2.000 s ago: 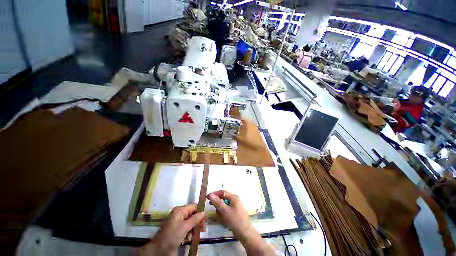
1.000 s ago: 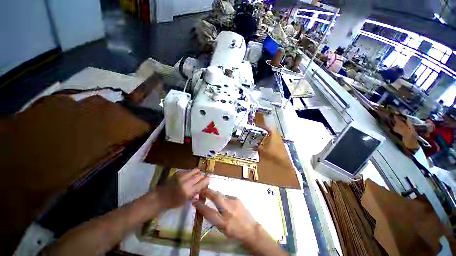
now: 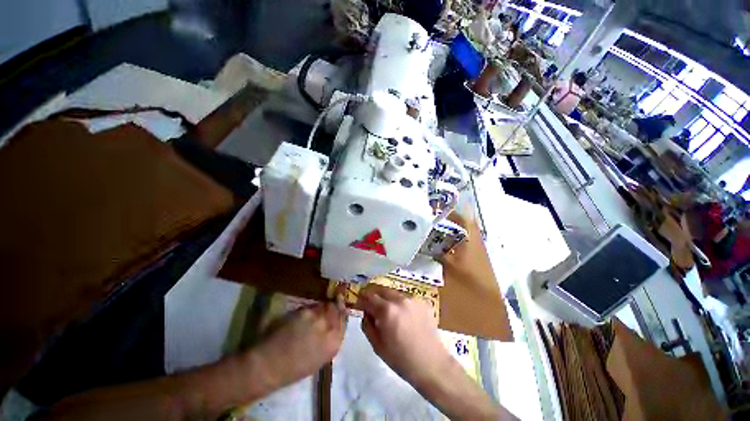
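Observation:
A brown bag panel (image 3: 479,284) lies under the head of the white sewing machine (image 3: 374,205). The yellow-gold clamp frame (image 3: 403,288) sits on the panel below the head. A narrow brown handle strap (image 3: 325,393) runs from the clamp toward me over the white template sheet (image 3: 193,308). My left hand (image 3: 311,333) pinches the strap's upper part at the clamp's left end. My right hand (image 3: 399,325) is beside it at the clamp, fingers curled; whether it holds anything is hidden. The strap's end is covered by my fingers.
A large brown panel pile (image 3: 99,222) is at the left. A tilted control screen (image 3: 613,273) stands at the right, above an edge-on brown panel pile (image 3: 580,370). Brown thread cones (image 3: 487,80) are behind the machine. A person in pink (image 3: 567,94) is far back.
Both hands have moved up the strap to the clamp. The view has come closer to the machine head. The blue-green item earlier in the right hand no longer shows.

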